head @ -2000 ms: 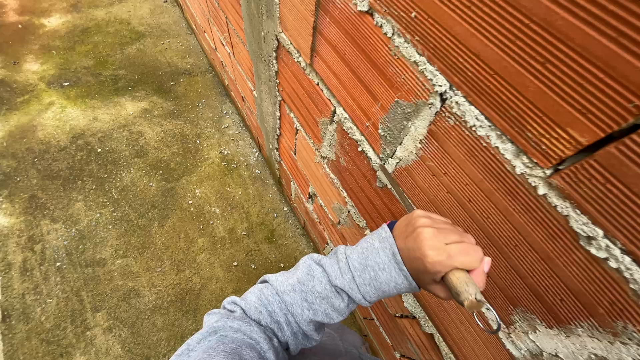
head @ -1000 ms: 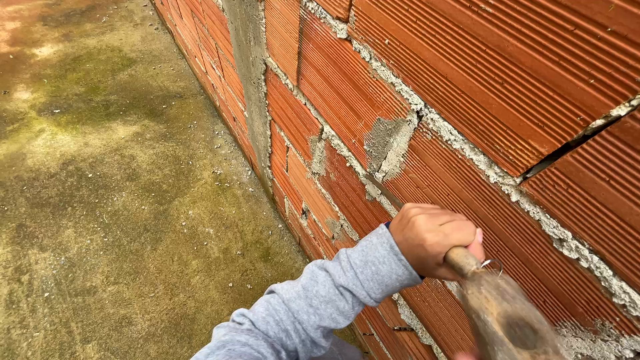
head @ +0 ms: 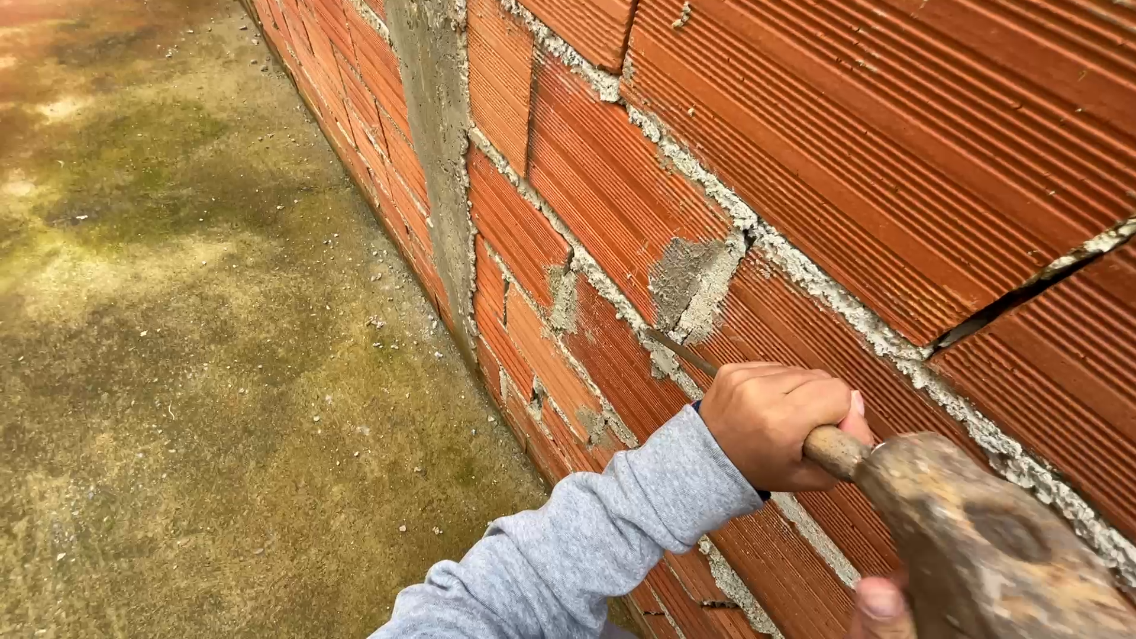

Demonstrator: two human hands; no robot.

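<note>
My left hand (head: pixel 777 426), in a grey sleeve, is closed around the wooden handle (head: pixel 834 451) of a thin-bladed hand tool, likely a chisel. Its narrow metal blade (head: pixel 683 352) runs up-left to the mortar joint (head: pixel 621 306) between ribbed hollow clay bricks (head: pixel 621 177), just below a grey mortar patch (head: pixel 692 275). At the lower right, a worn wooden block or mallet (head: pixel 985 532) meets the handle's butt in view. Of my right hand (head: pixel 880 608), only part with the thumb shows, against the wooden piece's lower side; the rest lies outside the frame.
The brick wall slants across the view, with rough mortar joints and a dark open gap (head: pixel 1021 297) at the right. A vertical concrete column (head: pixel 435 133) interrupts the bricks. Along the wall's foot lies a mossy concrete floor (head: pixel 222 355) with small crumbs scattered on it.
The wooden block or mallet, not visible two seconds ago, has come in from the lower right to the handle's end. My left hand keeps its grip on the tool.
</note>
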